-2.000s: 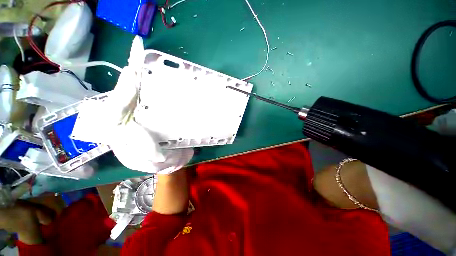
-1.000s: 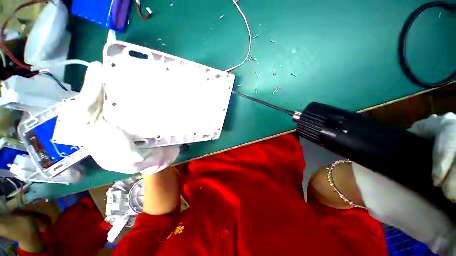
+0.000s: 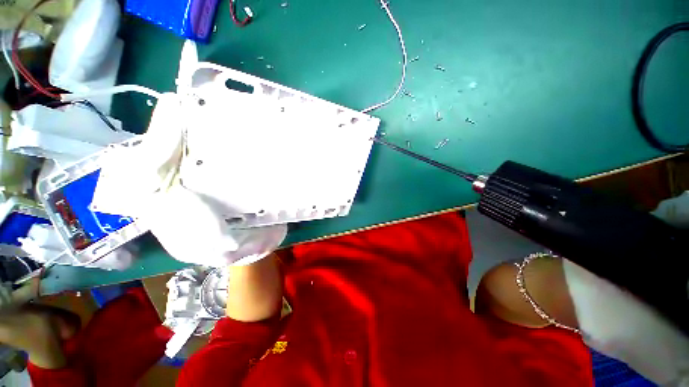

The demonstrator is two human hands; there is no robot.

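My left hand (image 3: 208, 219), in a white knitted glove, grips a white lamp housing (image 3: 279, 151) above the bench, flat face up. A black electric screwdriver (image 3: 559, 212) comes in from the right, its thin bit ending at the housing's right edge; whether it touches a screw cannot be told. My right hand (image 3: 675, 209), white-gloved, is mostly hidden behind the screwdriver and cut off by the right edge. An open housing (image 3: 98, 204) with blue inside lies left of my left hand, partly covered by a white plate.
The green bench (image 3: 529, 68) bears scattered screws (image 3: 442, 142) and a thin white cable (image 3: 404, 60). A blue battery pack (image 3: 177, 15) is at the top. White lamp parts (image 3: 87, 45) pile at left. A black cord (image 3: 642, 91) curves at right. Another person's hand (image 3: 34, 329) shows lower left.
The screwdriver bit has moved from the housing's face to its right edge. The view shifted left and partly back. My left hand keeps its grip; less of my right glove shows than a second ago.
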